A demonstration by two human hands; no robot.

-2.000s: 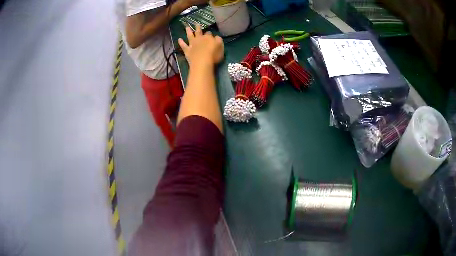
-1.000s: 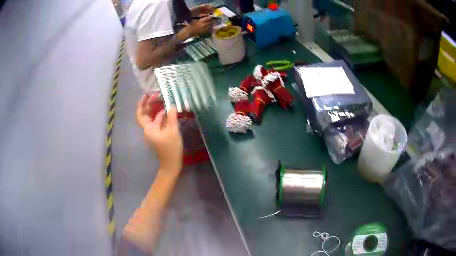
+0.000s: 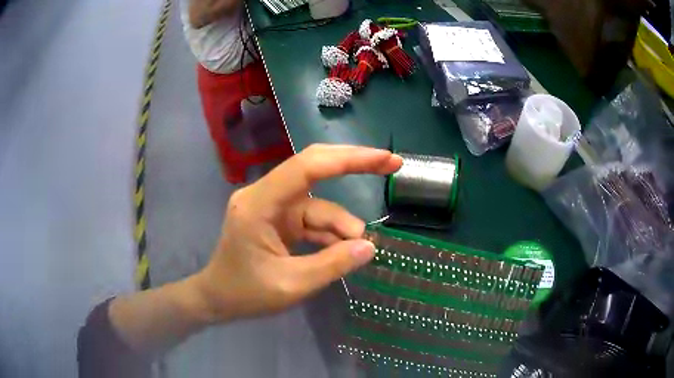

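My left hand (image 3: 288, 229) comes in from the lower left and is raised over the bench's near edge. Its thumb and a curled finger pinch the upper left corner of a green PCB panel (image 3: 443, 288), while the index finger is stretched out above, towards the solder reel. The panel shows rows of small silvery pads and brownish strips. It is held tilted and its lower part is cut off by the picture's bottom edge. My right hand is not in view.
A silvery solder reel (image 3: 425, 181) and a green-rimmed spool (image 3: 533, 267) lie behind the panel. Red bundled leads (image 3: 362, 63), a dark bagged package (image 3: 473, 66) and a white tub (image 3: 543, 140) stand farther along. A black fan (image 3: 602, 325) is at lower right. Another person (image 3: 218, 37) sits at upper left.
My left hand has come back from the far bench with the panel, nearer to me and to the right. The view has shifted, so the fan now shows.
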